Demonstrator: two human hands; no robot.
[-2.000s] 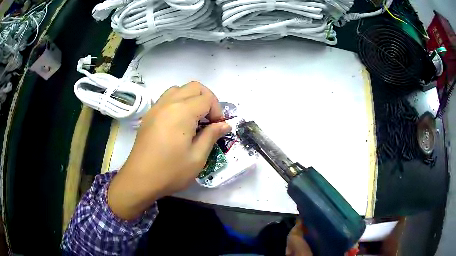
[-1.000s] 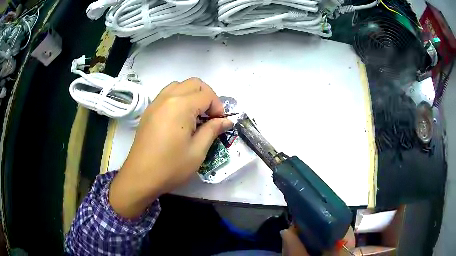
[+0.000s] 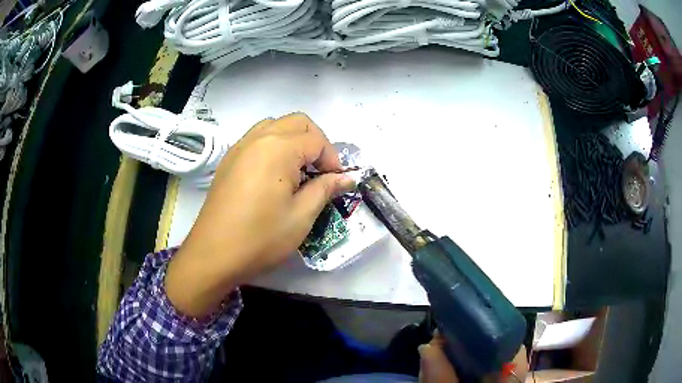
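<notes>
My left hand (image 3: 262, 198) is over the white housing (image 3: 351, 250), thumb and forefinger pinching a thin dark-reddish wire (image 3: 345, 171). The green circuit board (image 3: 326, 233) shows in the housing below my fingers, with short red and dark wires beside it. My right hand (image 3: 441, 364), partly cut off by the lower edge, holds the dark green soldering gun (image 3: 471, 303). The gun's metal tip is at the wire end, just right of my left fingertips. Whether they touch is too small to tell. A coiled white power cord (image 3: 166, 141) lies left of my hand.
White cord bundles (image 3: 254, 26) lie along the back of the white board (image 3: 478, 149). A black fan (image 3: 583, 67), a heap of small black tubes (image 3: 594, 183) and a round metallic dish (image 3: 636, 184) are at right. A white socket unit (image 3: 86, 46) stands at upper left.
The soldering gun has moved up and left since the first frame, its tip now closer to my left fingertips. My left hand keeps its pinch and has barely moved.
</notes>
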